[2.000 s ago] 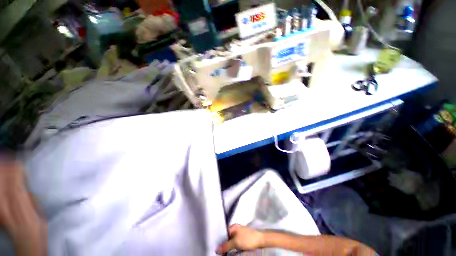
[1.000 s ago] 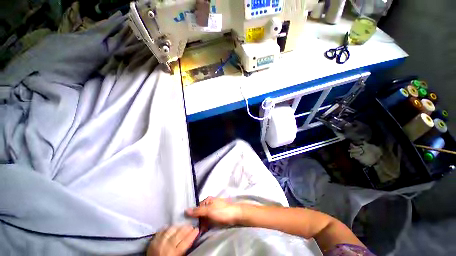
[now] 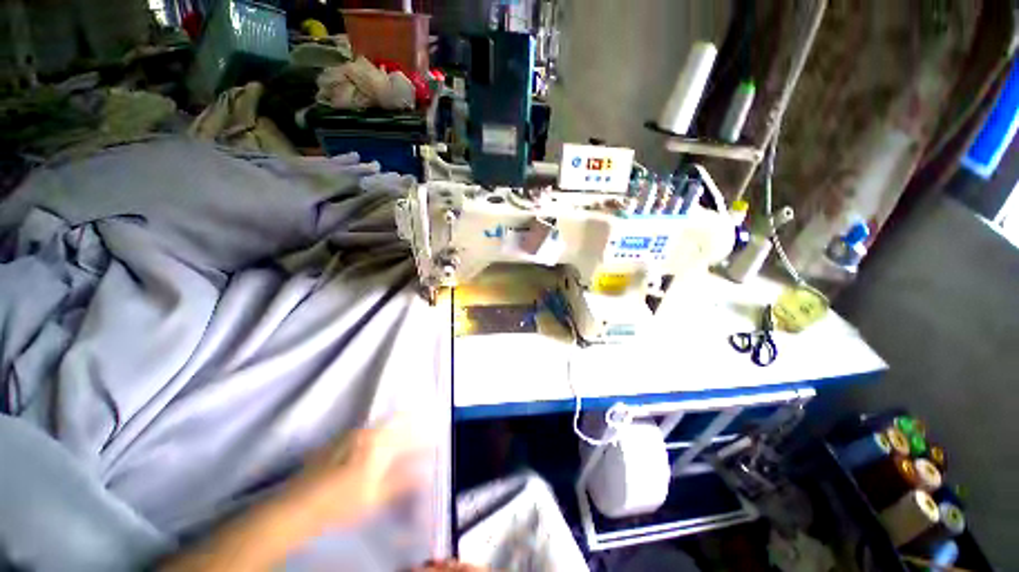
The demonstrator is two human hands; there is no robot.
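The large grey fabric point(image 3: 201, 324) is heaped left of the white sewing machine point(image 3: 581, 240) and hangs down toward me. Its straight dark edge runs from below the needle area point(image 3: 436, 293) to the bottom of the picture. My left hand point(image 3: 374, 475) is blurred and lies over the fabric near that edge; its fingers cannot be made out. Only a small part of my right hand point(image 3: 447, 565) shows at the bottom edge of the picture, beside the fabric edge; its grip is hidden.
Black scissors point(image 3: 760, 337) and a bottle with yellow-green liquid point(image 3: 801, 307) stand or lie at the table's right. A white roll point(image 3: 629, 469) hangs below the blue table edge. Thread cones point(image 3: 911, 514) sit in a dark crate at lower right. Tall cones point(image 3: 689, 89) stand behind.
The view has tilted up, showing more behind the machine. My left hand has moved forward along the fabric from the lower edge. My right hand has mostly dropped out of the picture.
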